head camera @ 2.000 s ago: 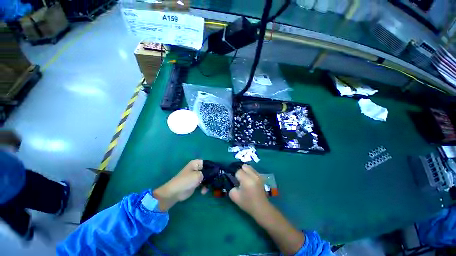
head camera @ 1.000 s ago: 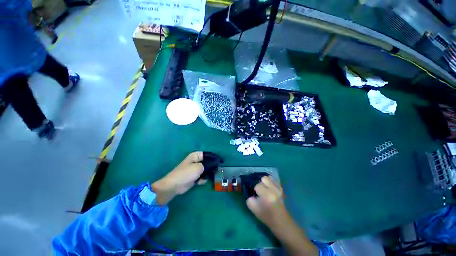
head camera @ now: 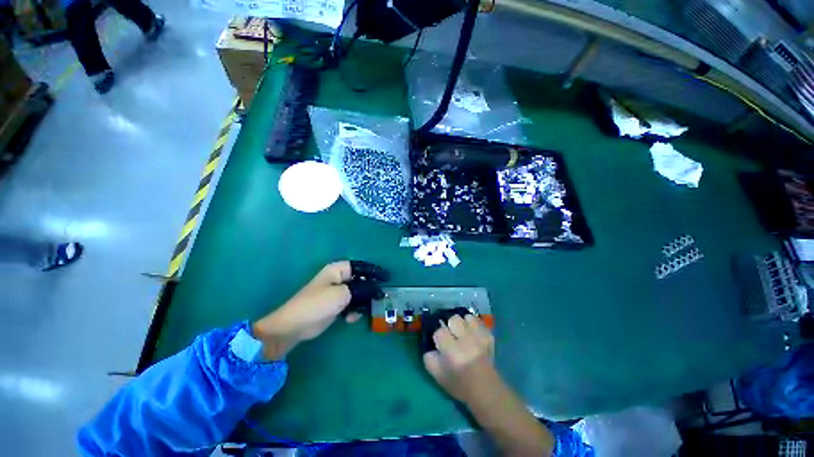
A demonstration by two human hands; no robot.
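The fixture (head camera: pixel 432 296), a flat bar with a grey top and orange lower edge, lies on the green bench. Small dark-and-silver pieces sit in its left seats. My right hand (head camera: pixel 457 344), with black finger coverings, is over the right half of the fixture; its fingertips hide several seats, and whether it grips a piece cannot be told. My left hand (head camera: pixel 335 299), also with black finger coverings, is at the fixture's left end, fingers curled; what is between them is hidden. A small pile of silver-white pieces (head camera: pixel 433 251) lies above the fixture.
Behind are a divided black parts tray (head camera: pixel 582 234) with a screwdriver (head camera: pixel 464 153) across its top, a bag of screws (head camera: pixel 373 178), a white disc (head camera: pixel 310 186) and a black strip (head camera: pixel 292 116). Silver rows (head camera: pixel 678 260) and white paper (head camera: pixel 676 164) lie right. People's legs show upper left.
From covering the fixture together, my hands have moved apart, exposing its left seats. My right hand has shifted slightly along the fixture since one second ago. The camera view has shifted.
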